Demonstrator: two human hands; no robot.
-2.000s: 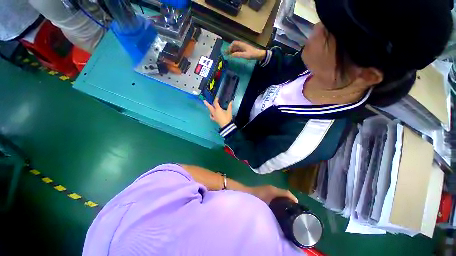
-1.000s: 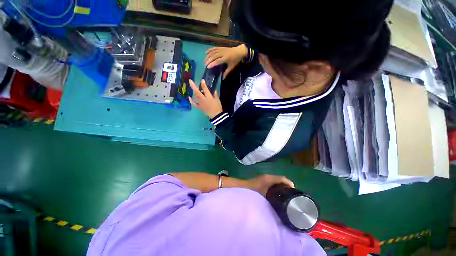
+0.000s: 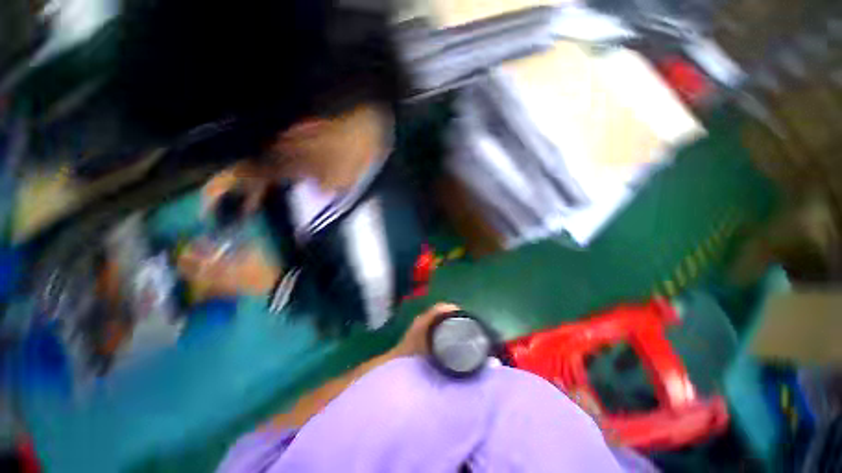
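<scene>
My left hand [image 3: 427,327] is in front of my purple shirt, its fingers closed around a black vacuum flask. The flask's round silver lid [image 3: 462,345] faces up towards the camera. My left forearm comes in from the lower left. My right hand cannot be made out. The whole view is strongly blurred by motion.
A red plastic stool [image 3: 679,365] stands at the lower right, close to the flask. A seated co-worker [image 3: 346,157] is at the upper left by a teal machine stand [image 3: 175,393]. Stacked trays with a tan cardboard sheet [image 3: 605,102] are ahead, on the green floor's far side.
The view has swung right; the co-worker and machine stand have shifted left, and more of the red stool shows. My left hand still holds the flask, now nearer the picture's middle.
</scene>
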